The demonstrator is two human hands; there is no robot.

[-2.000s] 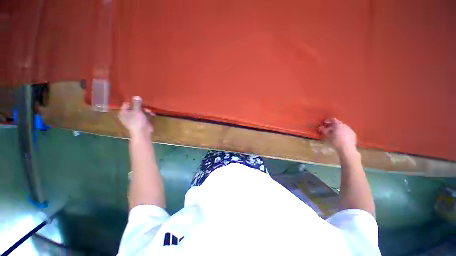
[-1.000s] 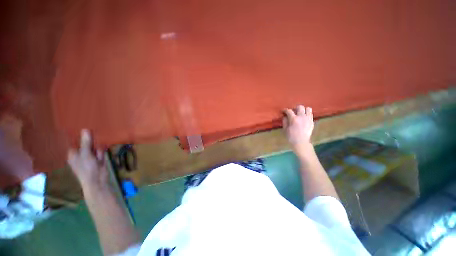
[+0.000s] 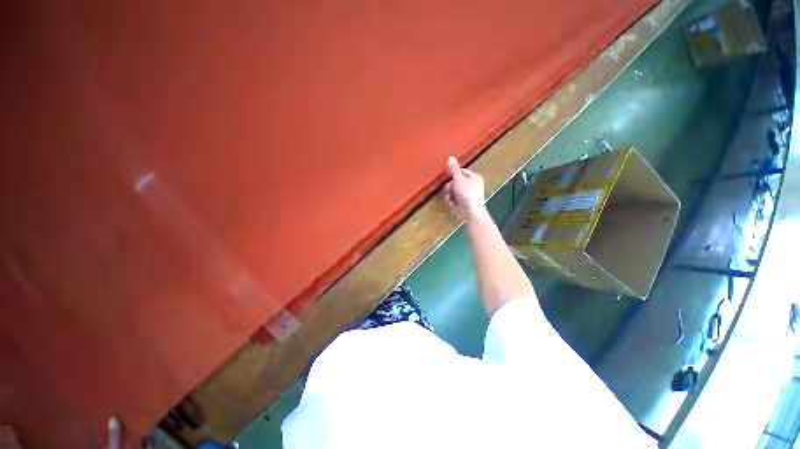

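Observation:
Rust-orange cloth (image 3: 307,131) lies in a wide sheet over the stacked lay, whose layered edge (image 3: 386,238) runs diagonally along the brown table rim. My right hand (image 3: 463,188) is at this edge, thumb on top of the cloth, fingers curled at the side, pinching the edge. Of my left hand only a fingertip (image 3: 115,430) shows at the bottom left, at the cloth edge; the rest is cut off. A long straightedge lies under the cloth as a raised line, its pale metal end (image 3: 282,325) sticking out at the table rim.
The wooden table rim (image 3: 526,131) borders the green floor. An open cardboard box (image 3: 570,210) stands on the floor to the right, another box (image 3: 725,33) farther off. Dark-handled scissors (image 3: 186,414) lie on the table at the lower left, near a blue item (image 3: 213,445).
The view has turned right, so the table edge now runs diagonally. The left hand has moved almost out of the picture, and cloth covers more to the left. The right hand remains at the edge.

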